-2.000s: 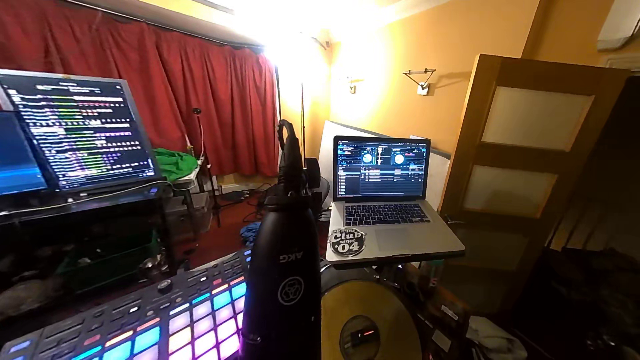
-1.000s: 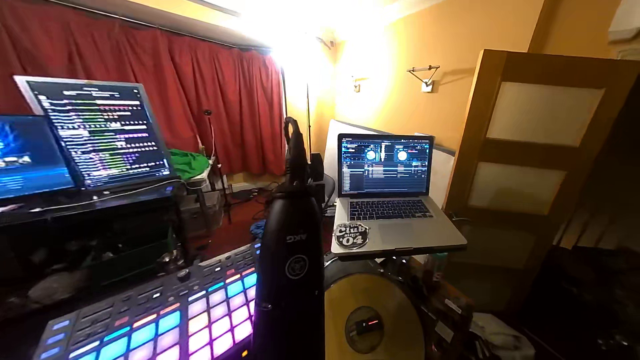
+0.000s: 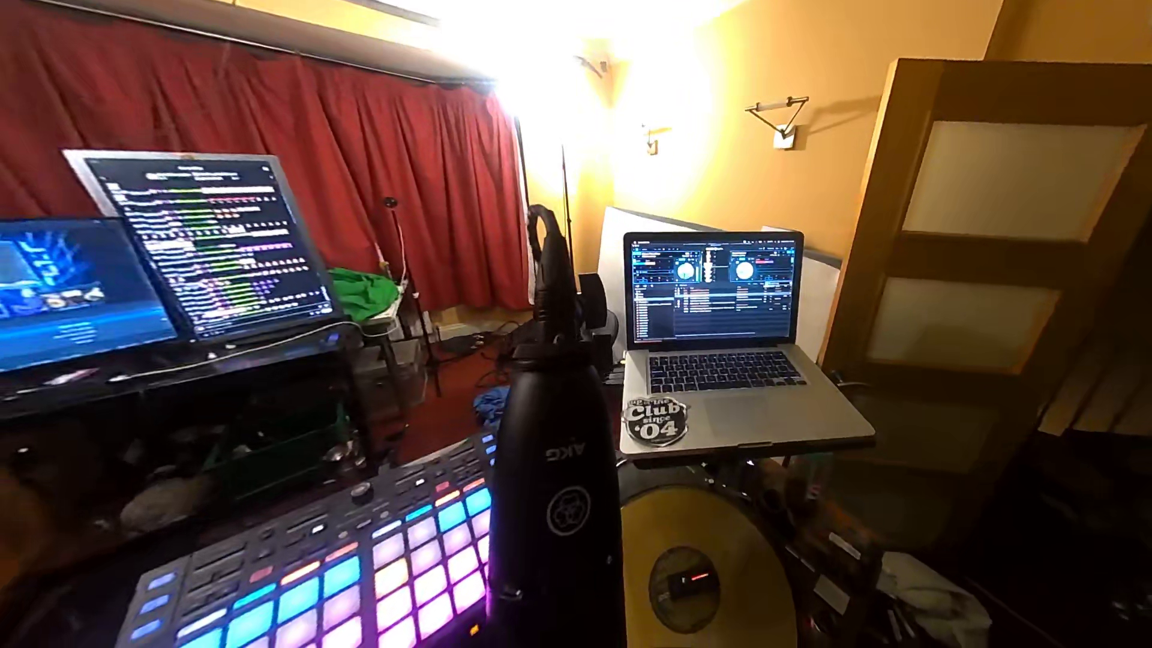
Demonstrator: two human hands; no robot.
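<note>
Neither of my hands shows in the head view. A black AKG microphone [image 3: 558,486] stands upright, close to the camera, at the bottom centre, with its cable looping at the top. To its left lies a pad controller [image 3: 306,558] with pads lit blue, pink and white; the microphone hides its right edge. To the right of the microphone, a turntable carries a yellow record [image 3: 747,558] with a dark centre. Behind and above the record, an open silver laptop [image 3: 765,414] shows music-mixing software, and a round black-and-white sticker [image 3: 655,421] is at its front left corner.
Two lit monitors, a tall one [image 3: 216,243] and a wide one [image 3: 81,292], stand on a dark desk at left. A green cloth [image 3: 362,293], a thin stand and floor cables lie beyond. Red curtains [image 3: 315,171] hang behind. A wooden door [image 3: 954,256] with pale panels stands at right.
The view has turned slightly left, bringing more of the wide monitor into sight. No object has plainly moved, and no hand appears in any frame.
</note>
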